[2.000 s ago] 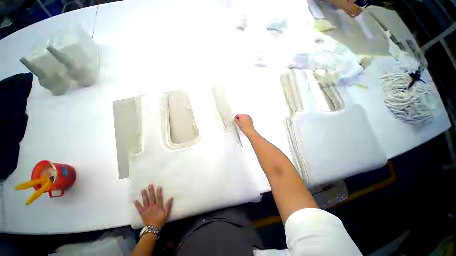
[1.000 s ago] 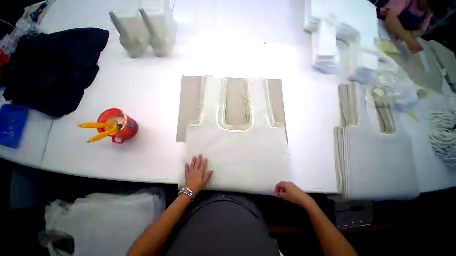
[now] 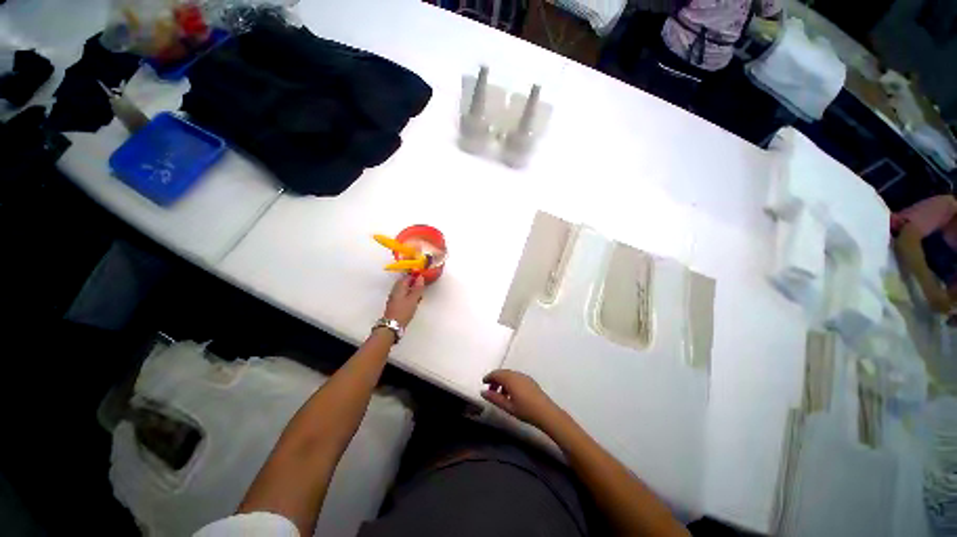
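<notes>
The red mug (image 3: 432,269) stands on the white table with pale liquid and two yellow-orange handles leaning out of it. My left hand (image 3: 405,299) is at the mug's near side, its fingertips against it; the mug's side handle is hidden there. My right hand (image 3: 514,392) is at the near table edge, beside the panel stack, with fingers curled; whether it holds anything cannot be seen. The stack of white vest-shaped panels (image 3: 614,409) lies on a grey-beige board (image 3: 535,262), its stepped edges showing around the cutout and straps.
Black fabric (image 3: 315,105) and a blue tray (image 3: 168,157) lie at upper left. Pale grey blocks (image 3: 504,126) stand at the far side. Another panel stack (image 3: 839,482) and wrapped white pieces (image 3: 803,241) are at right. White panels (image 3: 252,420) are heaped below the table. People are beyond the table.
The view has turned left. My left hand has left the panel stack and reached the red mug. My right hand has moved left along the table's near edge.
</notes>
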